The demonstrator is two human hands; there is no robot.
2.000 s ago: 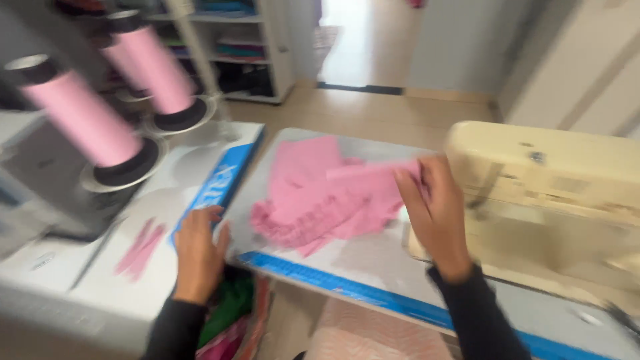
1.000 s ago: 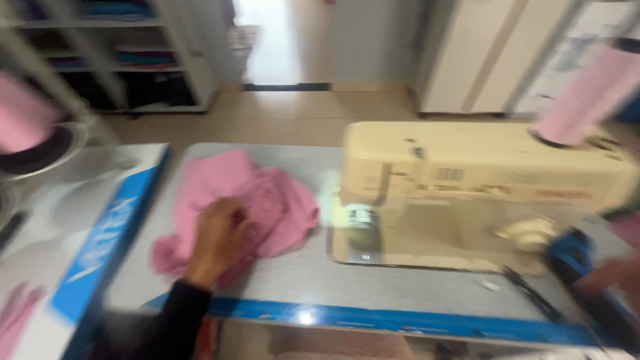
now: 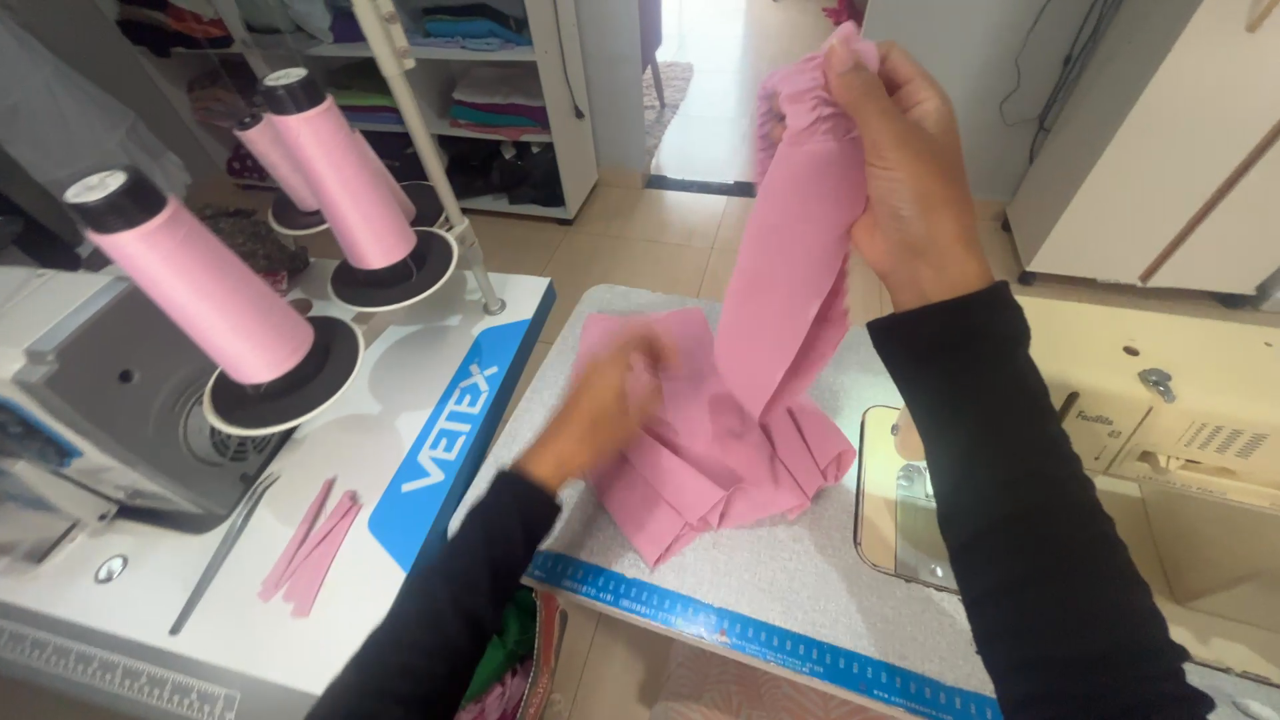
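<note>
A pink fabric garment piece (image 3: 790, 250) with a gathered edge hangs from my right hand (image 3: 900, 150), its top pinched between thumb and fingers above the table. Its lower folds lie on the grey tabletop. My left hand (image 3: 610, 400), blurred, is over the left part of the pink cloth; whether its fingers grip the cloth is unclear. Right of the cloth, partly behind my right sleeve, stands a cream sewing machine (image 3: 1180, 400).
On the white table at left are pink thread cones (image 3: 200, 280), metal tweezers (image 3: 225, 550), pink fabric strips (image 3: 312, 550) and a grey machine (image 3: 130, 400). A blue ruler strip (image 3: 740, 630) runs along the grey table's front edge. Shelves (image 3: 565, 110) with folded cloth stand behind.
My right hand, earlier near the sewing machine's right end, now holds the pink cloth up. The cloth was bunched on the table under my left hand. The view has swung left.
</note>
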